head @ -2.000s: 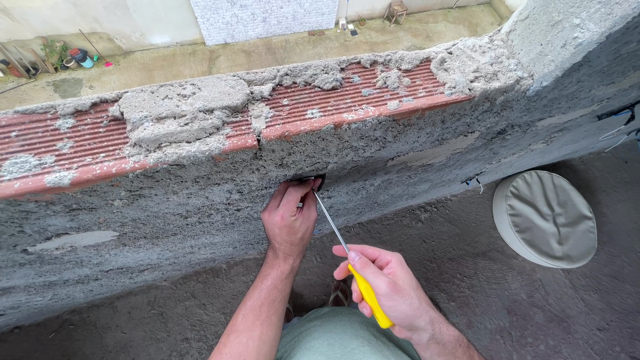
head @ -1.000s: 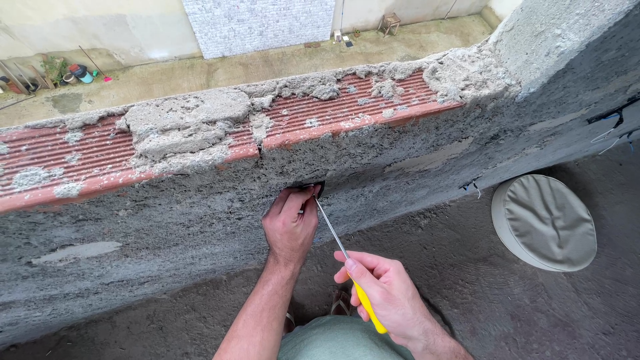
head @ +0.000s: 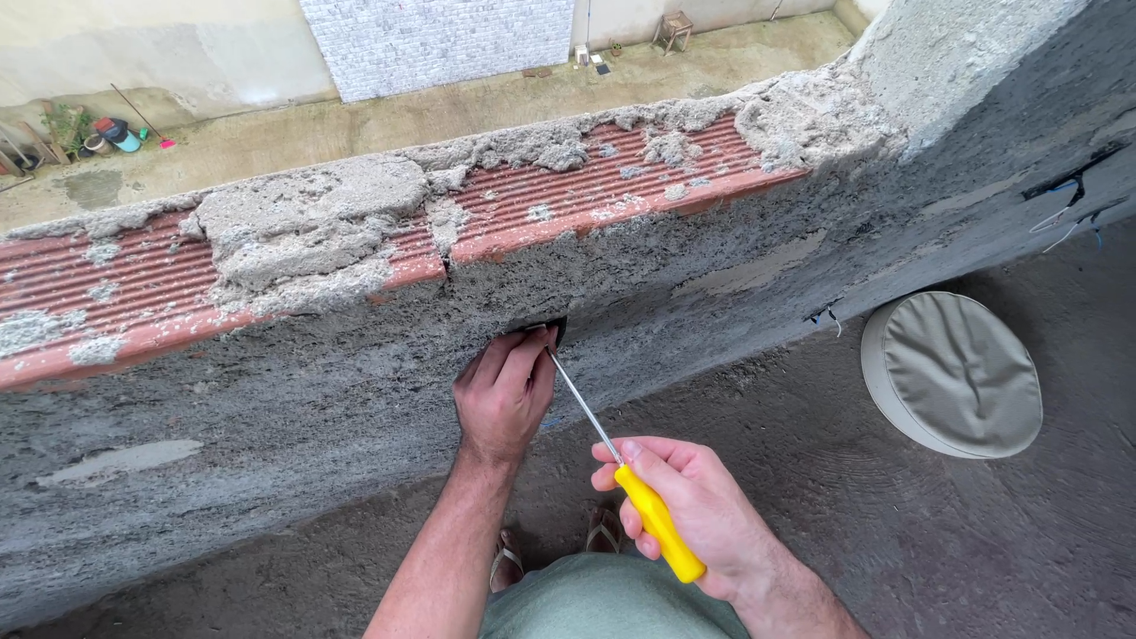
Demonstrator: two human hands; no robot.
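A screwdriver point(head: 652, 515) with a yellow handle and a long metal shaft is in my right hand point(head: 697, 510), the fingers around its handle and the top of the shaft. Its tip reaches up to a dark opening point(head: 561, 330) in the rough grey wall point(head: 337, 399), just under the ledge. My left hand point(head: 506, 390) is at that same opening, fingertips bent in beside the screwdriver tip. What the left fingers pinch or touch inside cannot be made out.
Ribbed red clay blocks point(head: 506, 204) with crumbly mortar point(head: 302, 222) top the wall. Beyond it lies a lower yard point(head: 373, 133). A round grey cushion point(head: 963, 377) rests on the floor at right. Loose wires point(head: 1061, 209) poke from openings in the wall at right.
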